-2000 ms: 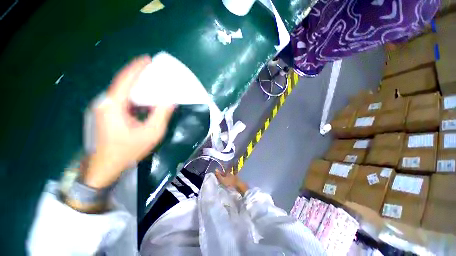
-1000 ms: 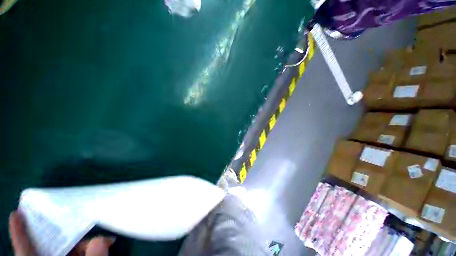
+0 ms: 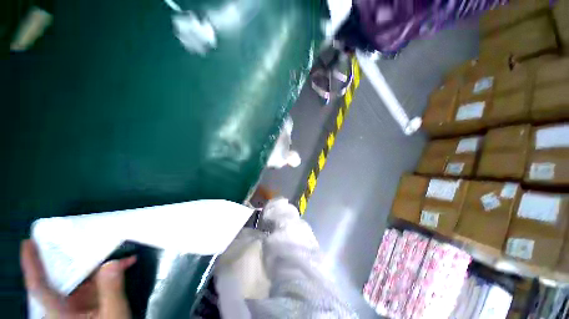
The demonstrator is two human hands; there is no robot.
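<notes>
A white label strip (image 3: 156,227) stretches across the lower left, over the green worktop (image 3: 125,124). My left hand (image 3: 93,302), cut off by the bottom edge, grips the strip's folded left end between thumb and fingers. The strip runs right to the worktop's edge. My right hand (image 3: 264,195) is small and blurred beside that end, mostly hidden by the white sleeve; its grip cannot be made out.
White scraps (image 3: 194,32) and a yellowish scrap (image 3: 31,29) lie on the worktop. White curls (image 3: 284,146) hang at its edge. A person's purple patterned clothing (image 3: 405,22) is at the top. Brown cartons (image 3: 480,212) and pink-patterned packs (image 3: 415,271) are at right.
My left hand has moved down and left since the oldest frame, drawing the strip out long. My right hand is nearer the worktop edge. The view has shifted.
</notes>
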